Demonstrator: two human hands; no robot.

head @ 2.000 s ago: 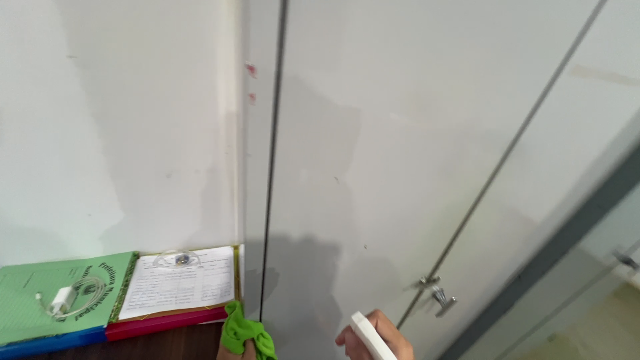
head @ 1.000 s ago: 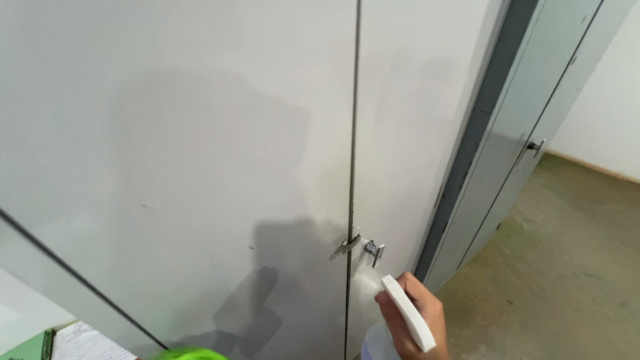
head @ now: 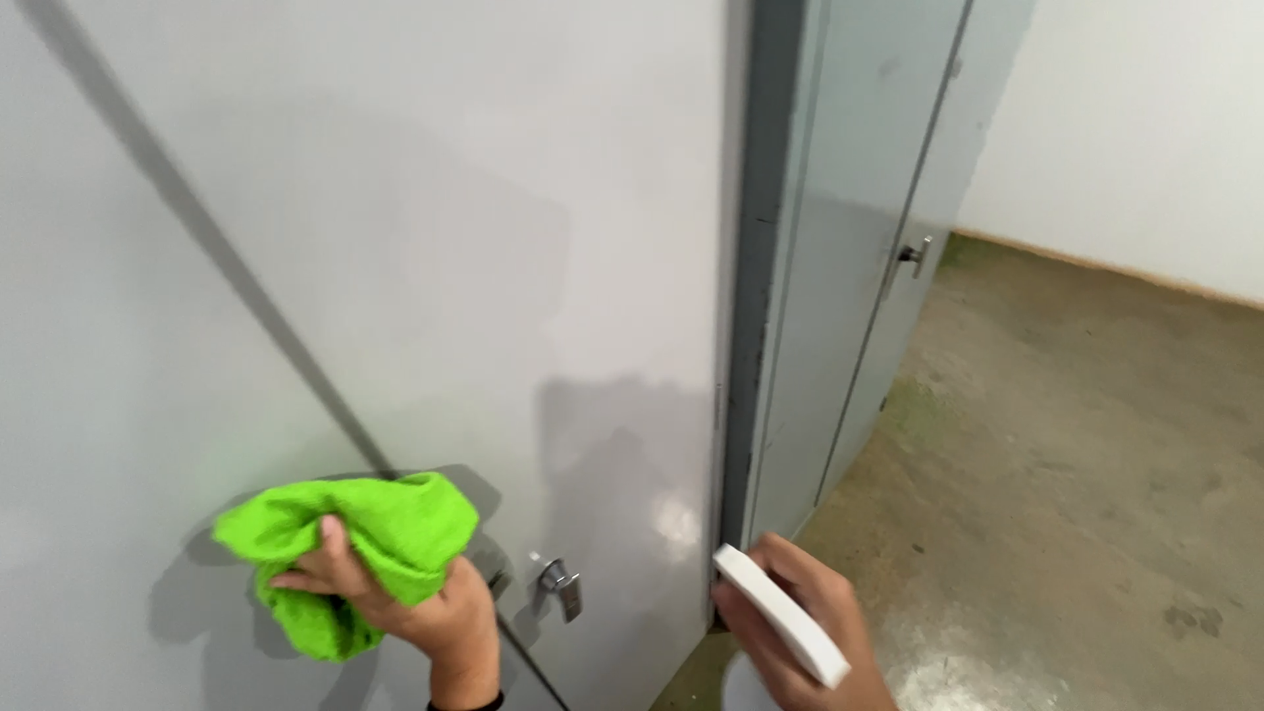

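A bright green cloth (head: 415,523) is bunched in my left hand (head: 395,597), in front of the pale grey metal cabinet door (head: 415,296) and over the seam between its doors. Whether the cloth touches the door I cannot tell. My right hand (head: 810,612), lower right of centre, grips a white spray bottle (head: 785,617); its top shows, and its body is mostly hidden below. Between my hands, a small metal handle (head: 561,588) juts from the cabinet.
A second grey metal cabinet (head: 839,267) with a T-shaped handle (head: 916,257) stands to the right, past a dark gap. Beyond it are a stained concrete floor (head: 1066,444) and a white wall (head: 1136,128).
My left hand has come up into view with the green cloth, which showed only at the bottom edge before. The view has swung to the right. The white bottle stays in my right hand.
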